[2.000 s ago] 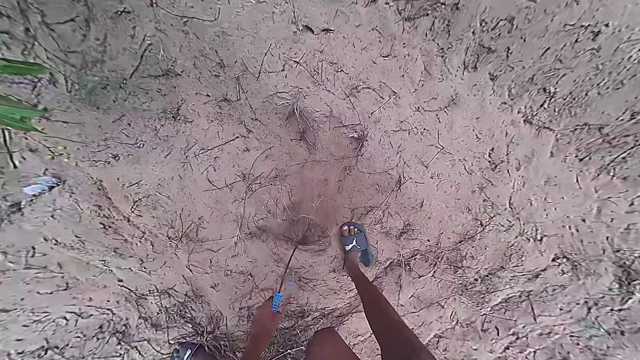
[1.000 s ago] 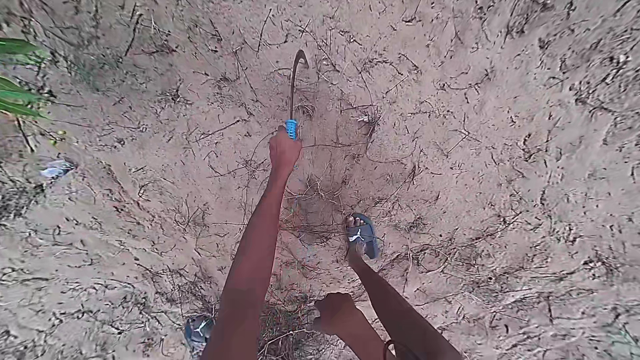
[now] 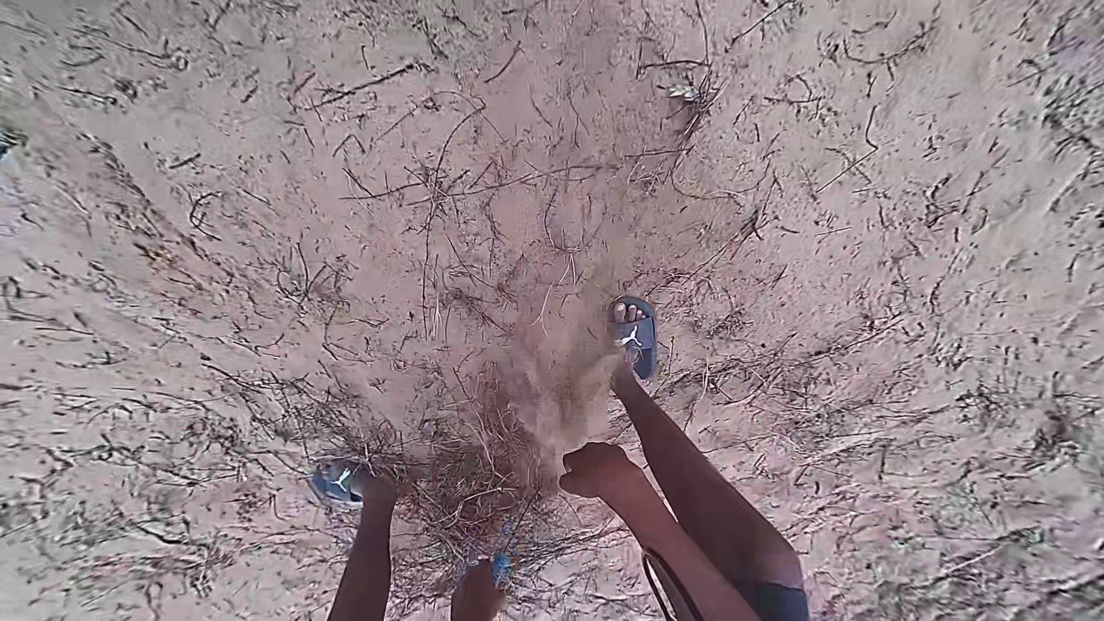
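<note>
My left hand point(image 3: 477, 591) is at the bottom edge, closed around the blue handle of a sickle point(image 3: 502, 567); its curved blade cannot be made out here. To its upper right, my right hand point(image 3: 599, 470) is curled into a fist above the ground, and I see nothing in it. Between and left of the hands lies a heap of dry grass and twigs point(image 3: 466, 492). Pale dust point(image 3: 565, 388) hangs just above the right fist.
My feet stand apart in slide sandals, one sandal point(image 3: 638, 336) at centre right, the other point(image 3: 336, 483) at lower left. Sandy soil point(image 3: 517, 224) strewn with dry stems and thin roots surrounds them. A small green sprig point(image 3: 683, 91) lies near the top.
My left hand, stretched forward with the sickle a second ago, has drawn back to the bottom edge, still holding it. Dust has risen between my feet.
</note>
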